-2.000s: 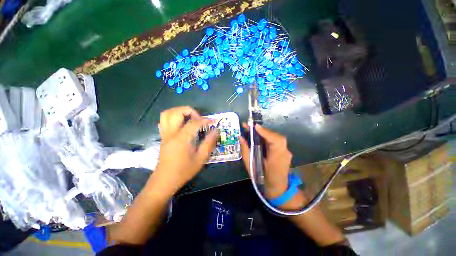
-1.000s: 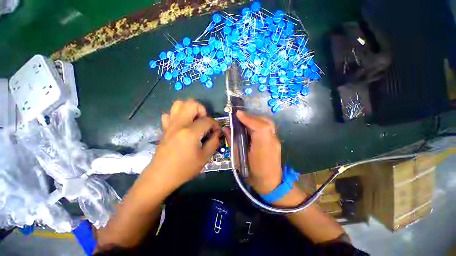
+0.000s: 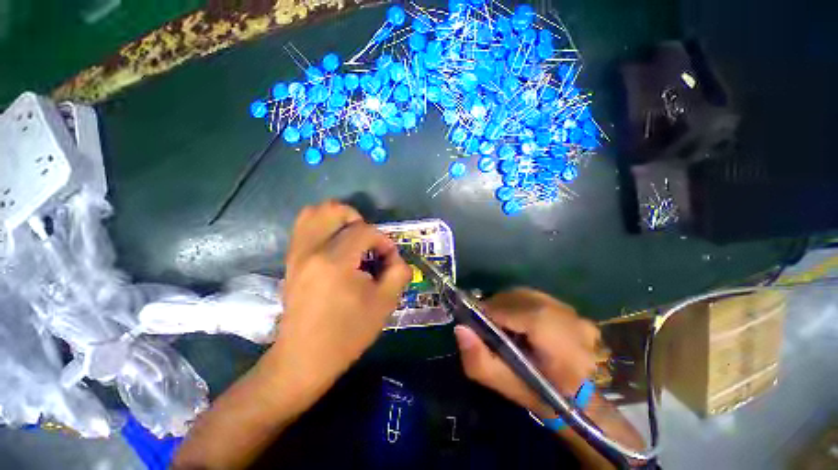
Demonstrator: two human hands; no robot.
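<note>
The open white socket housing lies on the bench in front of me, its circuit board showing. My left hand is over the housing's left part, fingertips pinched at the board; what they pinch is hidden. My right hand is shut around the dark soldering iron, right of the housing. The iron slants to the upper left and its tip end reaches over the board near my left fingertips. A pale cable runs along it.
A loose pile of blue disc components lies beyond the housing. A thin dark rod lies left of it. White socket units and bagged cords are at the left. A dark iron stand is at the right. A carton stands below.
The iron has swung from pointing away at the pile to slanting over the board. My right hand has moved right and down. My left hand stays at the housing. The camera view has shifted.
</note>
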